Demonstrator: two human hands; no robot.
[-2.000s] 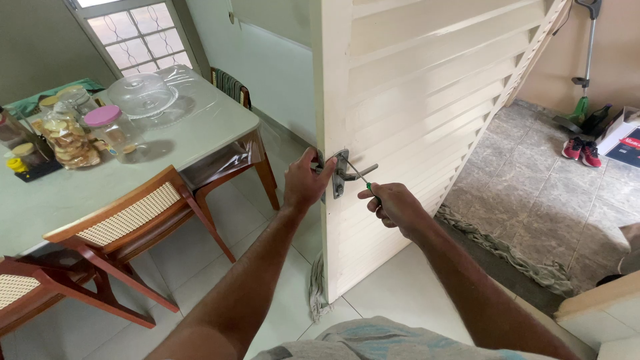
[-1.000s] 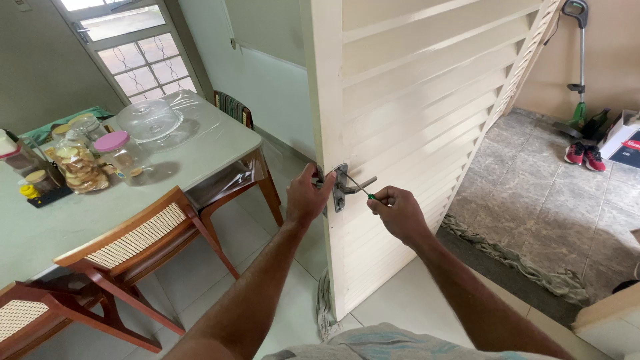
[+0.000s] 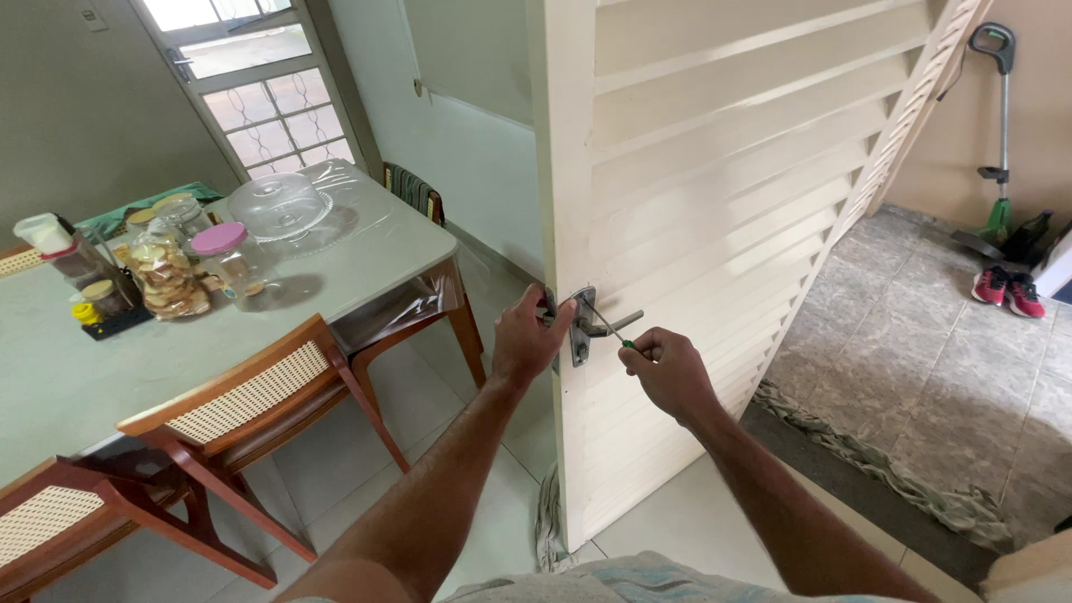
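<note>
A cream louvered door (image 3: pixel 712 193) stands open in front of me, with a metal lock plate (image 3: pixel 579 350) and a lever handle (image 3: pixel 624 322) near its edge. My right hand (image 3: pixel 670 368) grips the green handle of a screwdriver (image 3: pixel 610 327), whose thin shaft slants up and left to the upper part of the plate. My left hand (image 3: pixel 529 335) wraps the door's edge, its thumb against the plate and its fingers at the far side, where what they touch is partly hidden.
Left of the door are a dining table (image 3: pixel 368 276) with jars and a glass dome, and wooden chairs (image 3: pixel 251 394). A cloth (image 3: pixel 548 519) lies at the door's foot. Right are another cloth (image 3: pixel 888 477), red shoes (image 3: pixel 1007 291) and a green-and-grey string trimmer (image 3: pixel 1001 151).
</note>
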